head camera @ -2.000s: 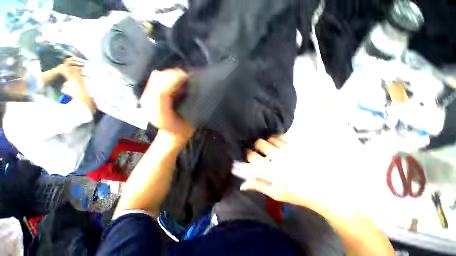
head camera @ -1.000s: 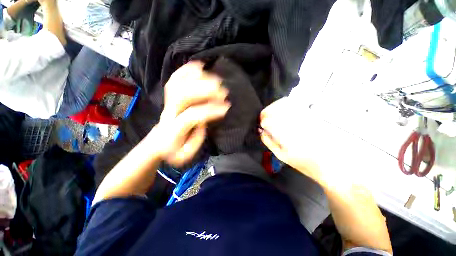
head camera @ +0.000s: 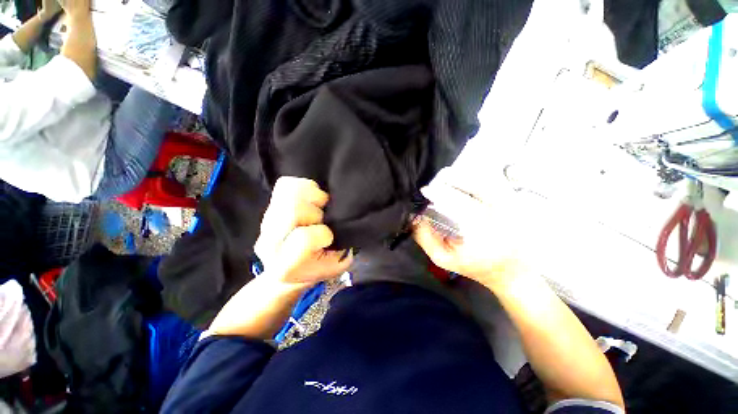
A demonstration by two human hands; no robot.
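A large black ribbed garment [head camera: 356, 154] lies over the lap and the table's left side, with a smooth matte part between the hands. My left hand [head camera: 298, 234] is curled on the garment's lower left edge, thumb and fingers pinching the cloth. My right hand [head camera: 457, 247] pinches the garment's right edge beside the table; a small ribbed piece of it shows at the fingertips. Some fingertips are hidden by cloth or overexposed.
The white machine table [head camera: 558, 202] is at right. Red-handled scissors [head camera: 686, 241] and small snips [head camera: 720, 304] lie on it, near the sewing machine [head camera: 688, 97] with a blue stripe. Another person's white sleeve [head camera: 57, 129] is at left. A red stool or crate [head camera: 166, 171] stands on the floor.
My left hand has moved down from the middle of the cloth to its lower left edge. The smooth part now lies more spread out. My right hand stays near the table's edge.
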